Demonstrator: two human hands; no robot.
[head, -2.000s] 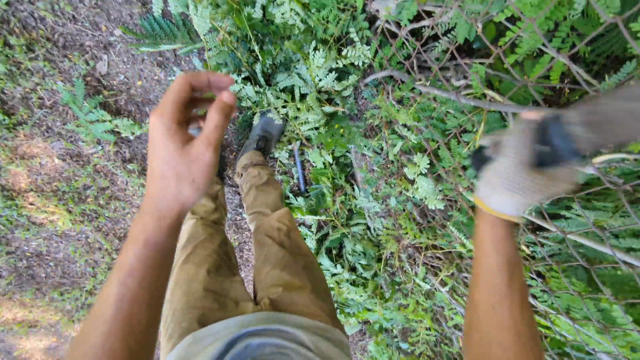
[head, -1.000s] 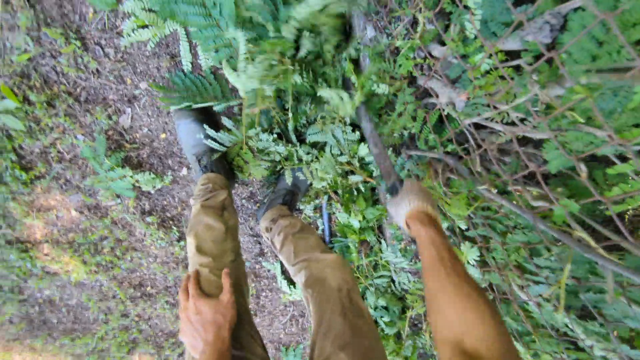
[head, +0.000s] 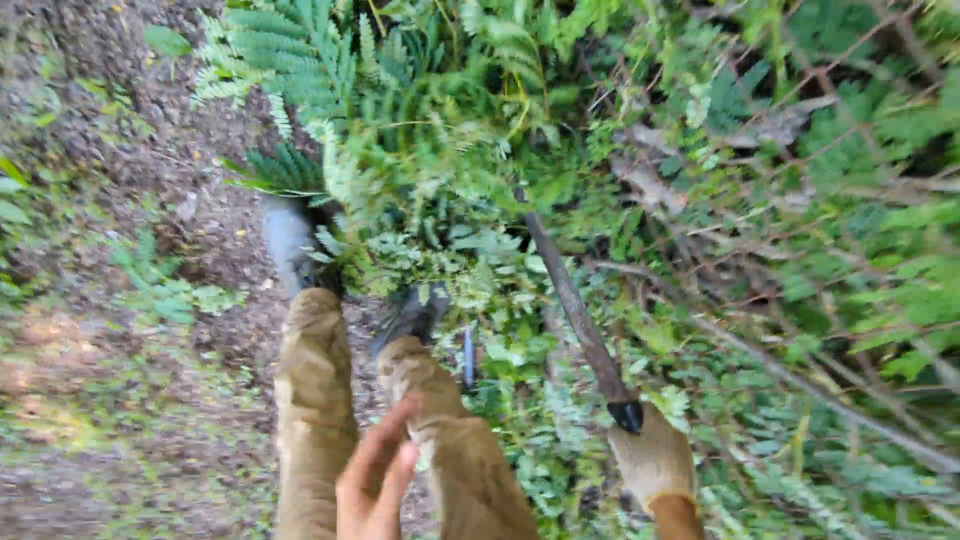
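Observation:
My right hand (head: 656, 454), in a pale knit work glove with a yellow cuff edge, is closed on the black handle of a machete (head: 574, 304). The dark, worn blade points up and left, and its far end is lost among feathery green leaves (head: 457, 165). My left hand (head: 379, 472) is bare and slightly blurred, in front of my trouser legs at the bottom centre, with fingers apart and nothing in it. A thin dark bluish object (head: 469, 356) lies in the plants beside my right shoe; I cannot tell what it is.
A wire mesh fence (head: 817, 71) with branches and leaves tangled through it runs along the right. A long thin branch (head: 787, 375) slants down to the right edge. My shoes (head: 289, 244) stand at the edge of the cut foliage, beside bare soil (head: 217, 277) with small weeds.
The machete, blurred at the right edge two seconds ago, now reaches into the leaves ahead. My left hand was on my leg one second ago and is now lifted off it.

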